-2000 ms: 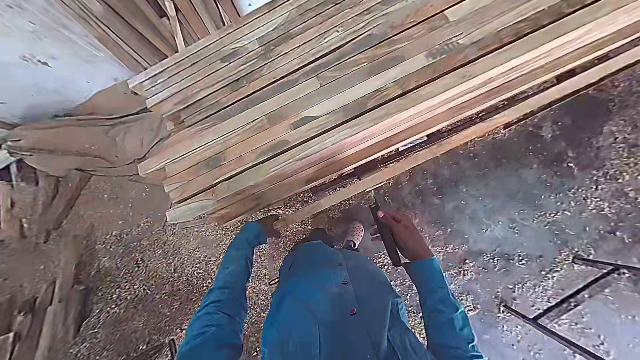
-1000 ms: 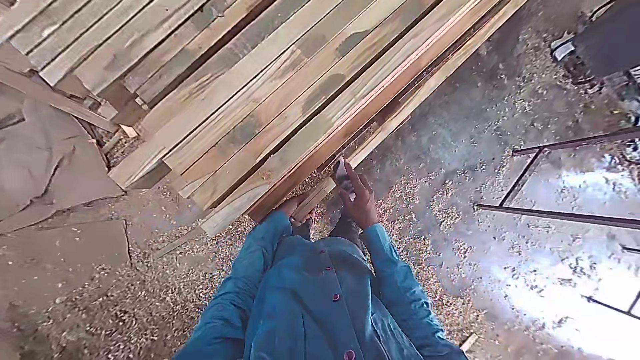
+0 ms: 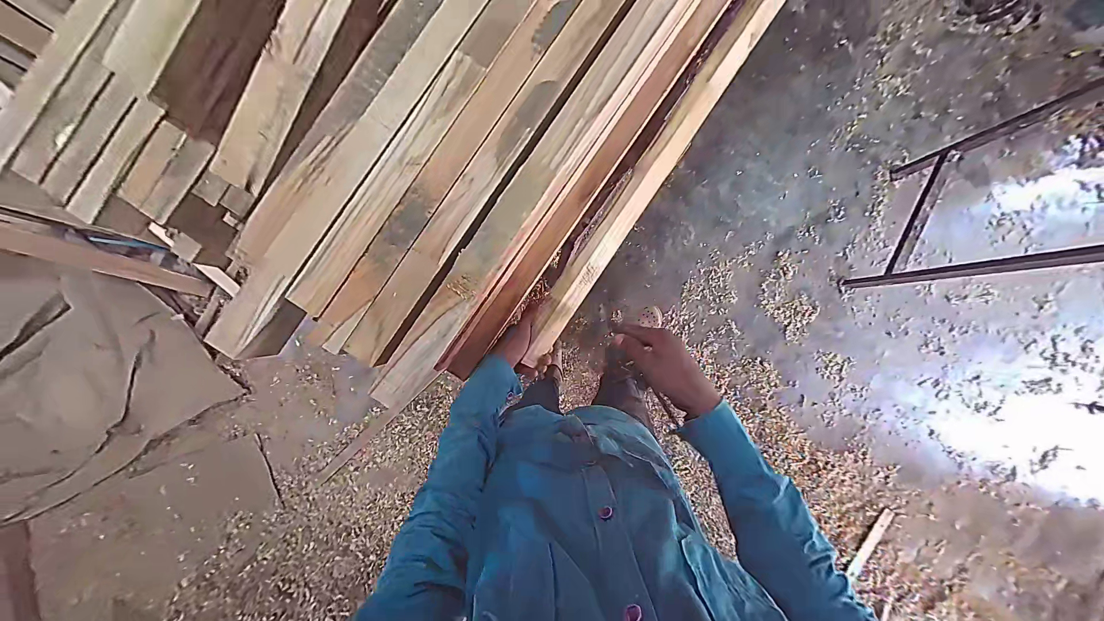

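Note:
Long wooden boards lie side by side, running from the lower left to the upper right. Close to the near end of the outermost narrow wooden strip is my left hand, its fingers around the strip's end and partly hidden by it. A dark gap separates this strip from the board beside it. My right hand is off to the right of the strip, over the floor, with fingers curled. A dark thin thing seems to be at its fingers, too blurred to name.
A dark metal frame stands at the right. Brown sheeting lies at the left, beside shorter wood pieces. Wood shavings cover much of the floor, and a thin wooden stick lies at the lower right.
My right hand has moved right, away from the strip's end that it was close to one second ago. My left hand remains at the strip's end. The view has turned.

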